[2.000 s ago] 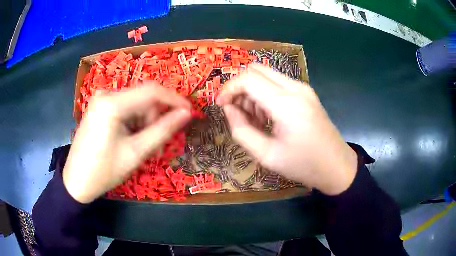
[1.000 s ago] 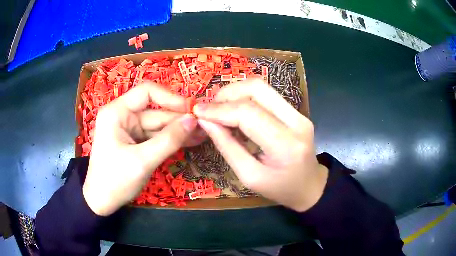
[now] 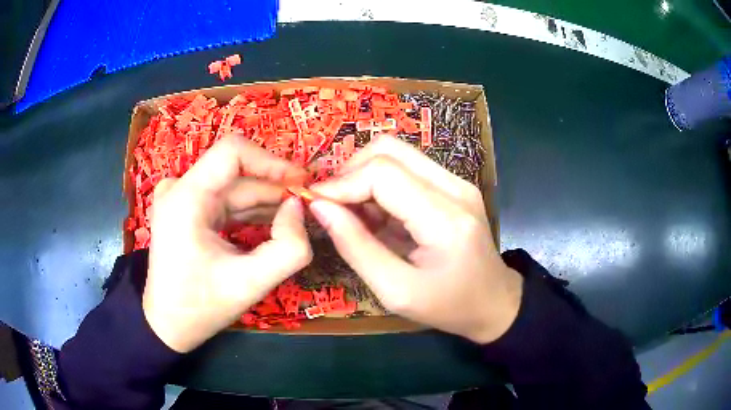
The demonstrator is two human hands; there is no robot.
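My left hand [image 3: 224, 240] and my right hand [image 3: 417, 232] meet over the middle of the cardboard tray [image 3: 489, 172]. A small red clip [image 3: 301, 193] is pinched between the fingertips of both hands. Any screw at the clip is too small or hidden to tell. Red clips [image 3: 188, 128] are heaped in the left and upper part of the tray. Thin metal screws [image 3: 453, 132] lie loose in its right part, and my hands hide part of them.
A stray red clip [image 3: 225, 66] lies on the dark work surface [image 3: 593, 184] beyond the tray. A blue sheet [image 3: 160, 32] is at the upper left. A white strip [image 3: 449, 14] runs along the far edge. A blue-grey cylinder [image 3: 701, 100] is at the right edge.
Two seconds ago my hands were apart and blurred; they came together at the clip. Since one second ago, my left thumb has bent back a little and the clip now lies more sideways.
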